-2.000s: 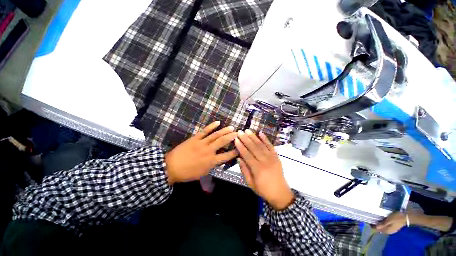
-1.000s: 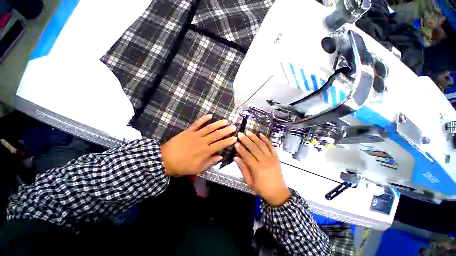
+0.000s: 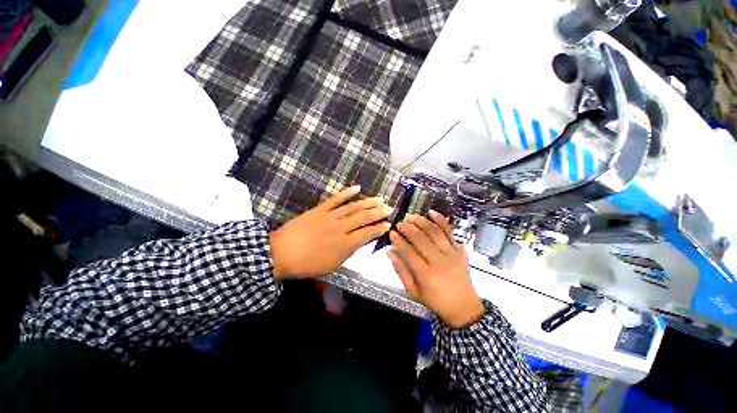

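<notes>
The black, grey and white plaid garment piece (image 3: pixel 333 101) lies on the white machine table and runs under the needle area (image 3: pixel 414 184) of the sewing machine (image 3: pixel 517 121). Dark seam bands cross it. My left hand (image 3: pixel 327 234) lies palm down on its near edge, fingers spread toward the needle area. My right hand (image 3: pixel 435 262) lies palm down just right of it, fingertips on the fabric beside the presser foot area. A dark strip of fabric shows between my hands. The needle and foot are too small to tell apart.
The table (image 3: pixel 137 121) has a printed ruler edge at the front. A curved metal lever (image 3: pixel 626 121) rises over the machine head. A black slotted bracket (image 3: pixel 563 316) sits at the table's right front. Dark clothes (image 3: pixel 683 60) lie behind the machine. A dark flat object (image 3: pixel 28 64) is at far left.
The plaid piece has slid a little toward the needle area and my front edge. My right fingers are more bent. The person's hand at the lower right is gone from view.
</notes>
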